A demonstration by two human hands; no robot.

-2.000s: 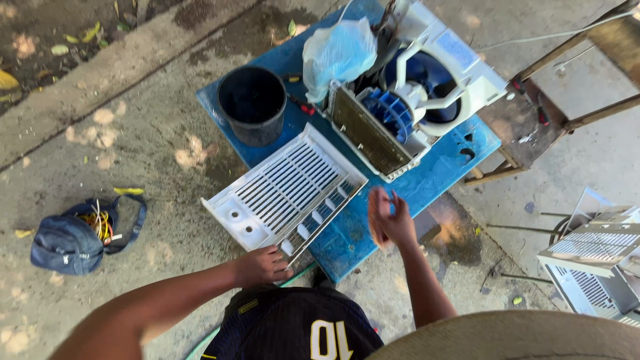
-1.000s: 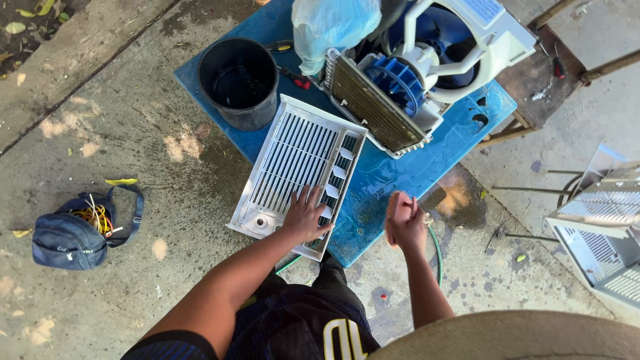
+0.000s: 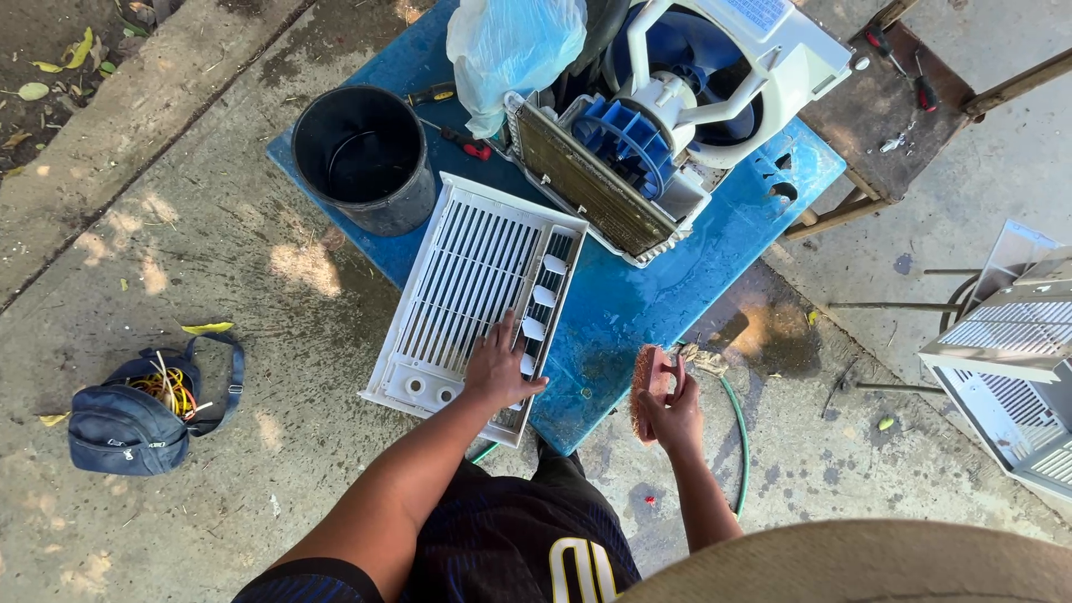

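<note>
The white plastic front grille of a window air conditioner (image 3: 469, 276) lies on a wet blue table (image 3: 578, 360), partly over its left edge. My left hand (image 3: 501, 368) rests on the grille's slats with fingers spread, beside the row of louvres. To the right of the table's near corner, my right hand (image 3: 674, 410) grips the handle of a pinkish scrubbing brush (image 3: 649, 389), apart from the grille. Behind the grille stands the opened air conditioner unit, with a dirty finned coil (image 3: 586, 180), a blue blower wheel (image 3: 624, 142) and a white fan housing (image 3: 745, 92).
A black bucket (image 3: 364, 159) and a light blue plastic bag (image 3: 511, 59) stand on the table, with screwdrivers (image 3: 461, 142) between them. A wooden chair (image 3: 896, 126) holds more tools. On the ground are a blue bag with wires (image 3: 130, 427), a green hose (image 3: 741, 435) and metal casing parts (image 3: 1013, 368).
My left hand has moved from the grille's near edge onto its slats. The grille has turned to a steeper angle. The brush in my right hand shows more plainly now.
</note>
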